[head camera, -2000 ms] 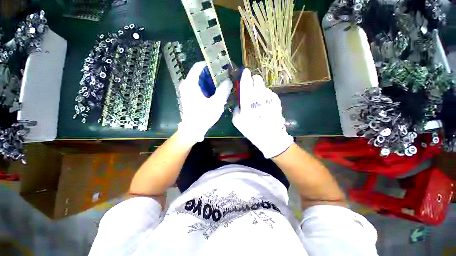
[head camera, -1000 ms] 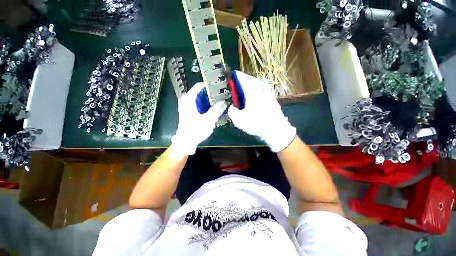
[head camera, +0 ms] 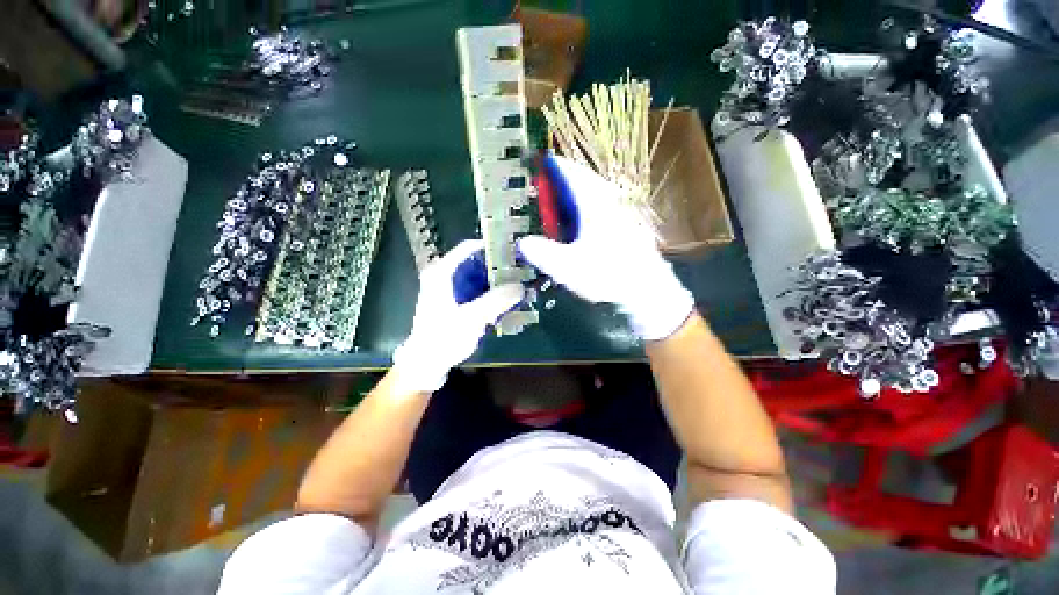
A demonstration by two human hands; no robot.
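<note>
A pale silver board panel (head camera: 496,128) with a row of dark notches stands out lengthwise above the green bench. My left hand (head camera: 455,308), in a white glove with blue fingertips, grips its near end between thumb and fingers. My right hand (head camera: 610,250), in a matching glove, is closed around red-handled nippers (head camera: 546,200) at the panel's right edge. The nippers' jaws are too dark to tell whether they are open. Small pale pieces (head camera: 517,322) lie just below the panel's near end.
Stacked boards (head camera: 325,262) lie on the left with loose ring-ended parts (head camera: 240,233) beside them. A narrow strip (head camera: 417,215) lies near my left hand. An open tie carton (head camera: 697,186) is at right. White side trays (head camera: 134,262) with bunches flank both sides. Red stools (head camera: 1005,482) are below right.
The panel and both hands sit lower in view, and the panel's far end now shows. My right hand and the nippers have shifted along the panel's right edge. The whole bench view has moved down.
</note>
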